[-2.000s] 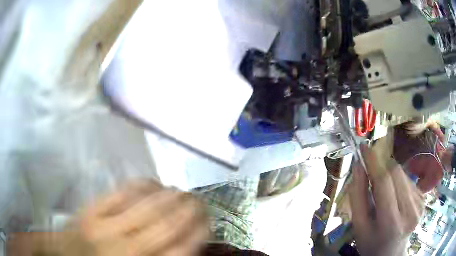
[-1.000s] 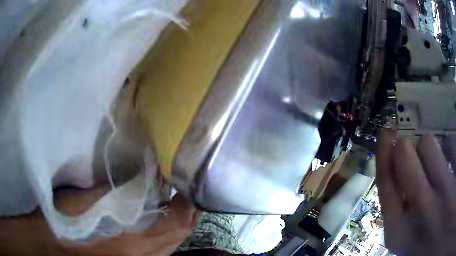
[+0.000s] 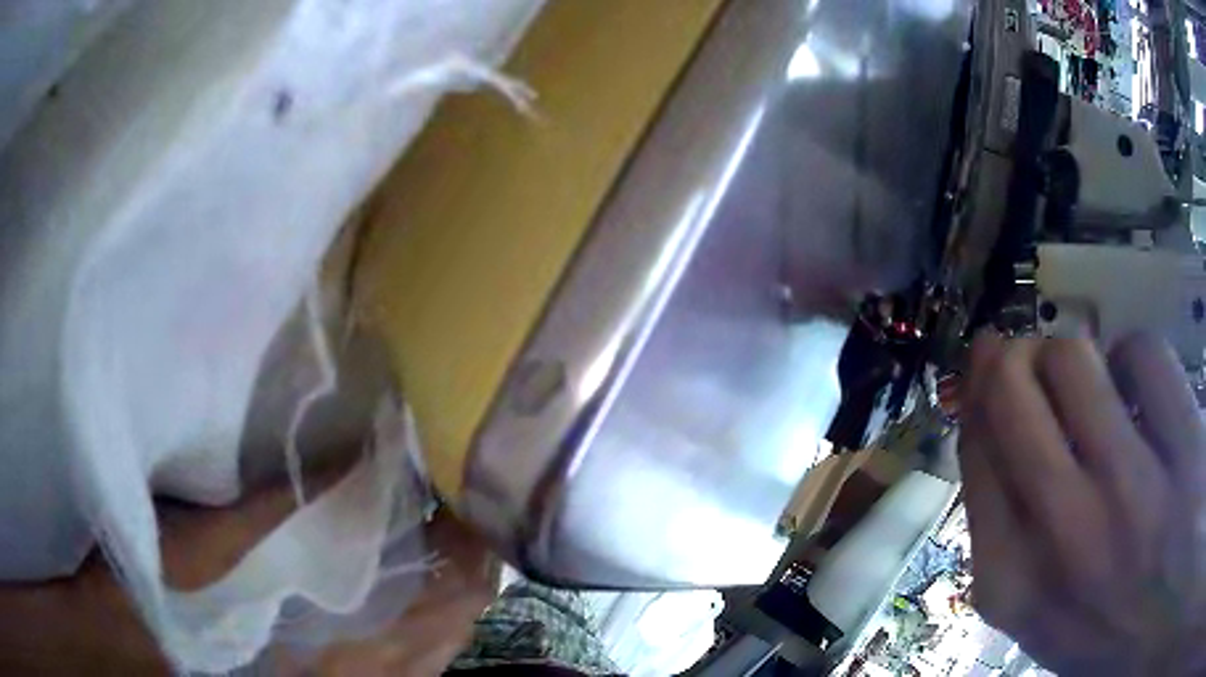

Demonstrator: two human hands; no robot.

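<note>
My right hand (image 3: 1071, 476) is at the right, beside the cream machine head (image 3: 1124, 284), with its fingers curled. Whether it holds anything is hidden. My left hand (image 3: 443, 602) is low at the left, mostly behind white fabric (image 3: 159, 291) with frayed threads; its fingers are hidden, and I cannot tell if it grips anything. The large silver cloth plate (image 3: 688, 437) fills the middle, tilted, with a rounded lower corner. The dark looper area (image 3: 880, 357) shows at its right edge with a small red glint.
A yellow surface (image 3: 503, 225) lies between the fabric and the plate. Checked cloth (image 3: 549, 622) shows below the plate. A pale elongated part (image 3: 880, 542) and a cluttered background lie at the lower right.
Since the oldest frame the view has moved closer to the plate, and my left hand has gone behind the fabric. Since the middle frame my right hand's fingers have curled more.
</note>
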